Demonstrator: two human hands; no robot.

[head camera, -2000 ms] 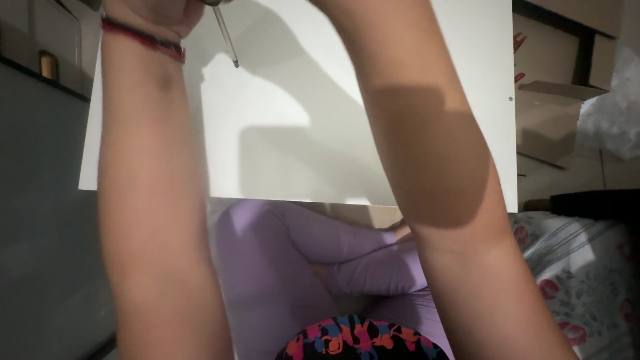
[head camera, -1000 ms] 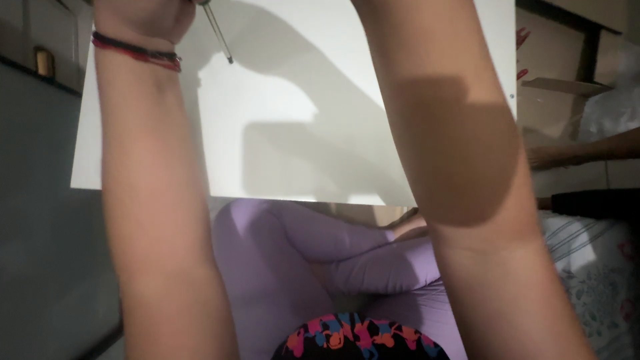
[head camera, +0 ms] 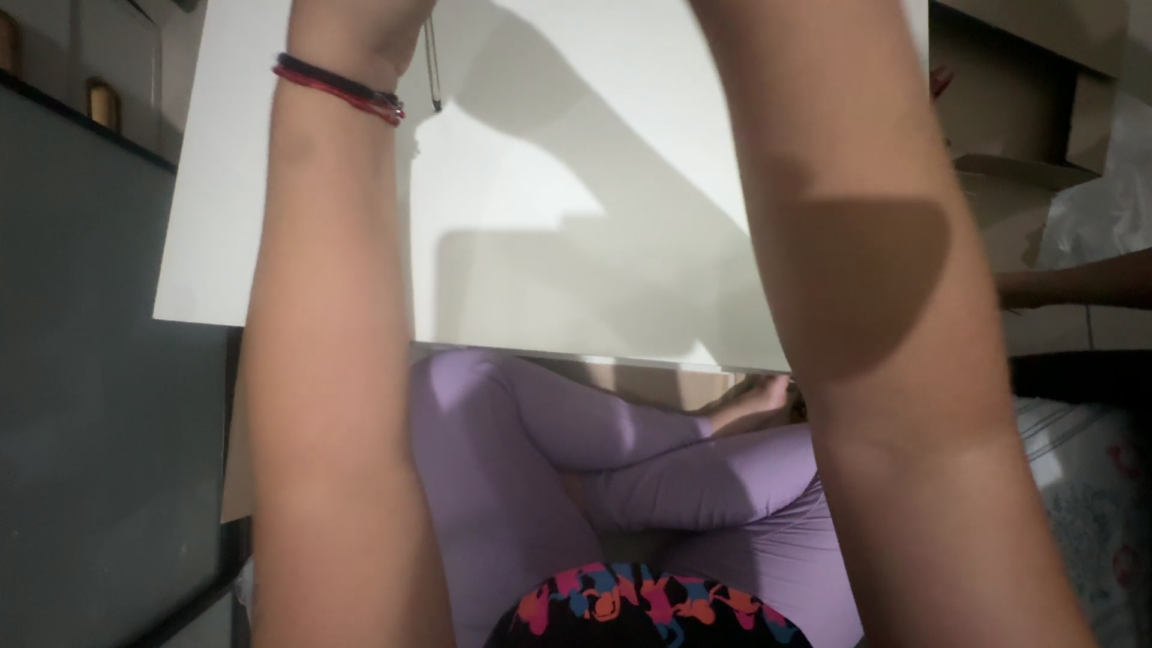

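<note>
A large white panel (head camera: 576, 297) lies across my lap and runs out of the top of the view. My left hand (head camera: 378, 22) shows only in part at the top edge, with red and black cord bracelets at the wrist; its fingers are cut off. Beside it a thin metal shaft with a dark tip (head camera: 434, 67) points down over the panel; what holds it is hidden. My right forearm reaches over the panel's right part, and the right hand is out of view beyond the top edge. Shadows of arms fall on the panel.
A dark grey flat surface (head camera: 99, 342) stands at the left. On the right are an opened cardboard box (head camera: 1017, 117), clear plastic wrap (head camera: 1102, 198), another person's arm (head camera: 1080, 283) and a flowered cloth (head camera: 1089, 513). My crossed legs are under the panel's near edge.
The thin shaft has swung from slanting to nearly upright in the view. Another person's arm, absent two seconds ago, has come in at the right.
</note>
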